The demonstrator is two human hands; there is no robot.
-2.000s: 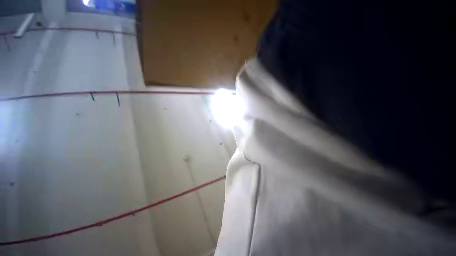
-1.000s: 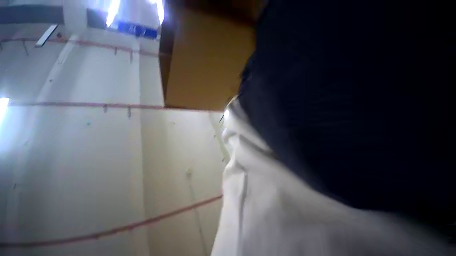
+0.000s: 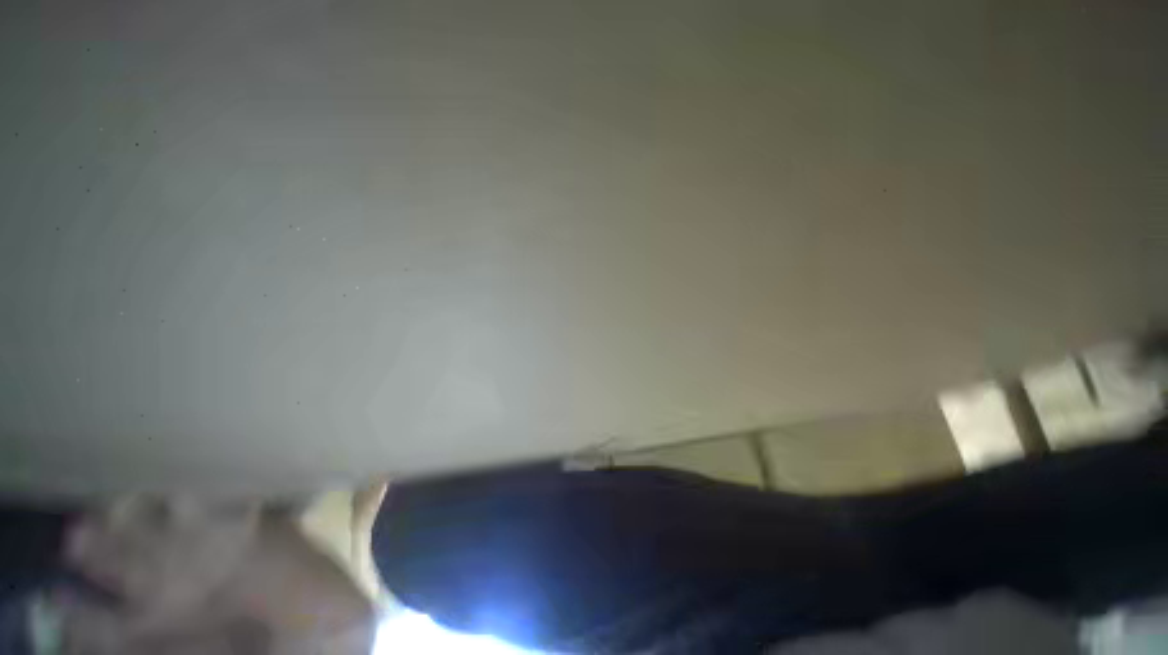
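A smooth grey-brown surface (image 3: 576, 243) fills most of the head view, very close and blurred; what it is I cannot tell. Below it a dark navy garment (image 3: 615, 550) stretches from the middle to the right edge. A blurred skin-toned shape (image 3: 218, 582) is at the bottom left; I cannot tell whether it is a hand or another part of a person. Neither of my hands can be made out.
A glaring white light (image 3: 442, 633) is at the bottom edge. Pale blocky shapes (image 3: 1057, 407) are at the right, beside a tan strip (image 3: 858, 452) above the garment. All of it is blurred.
The view has swung round. The carton, the pale wall with red pipes and the white cloth are gone from sight. The grey-brown surface now covers the upper part, and the dark garment lies lower.
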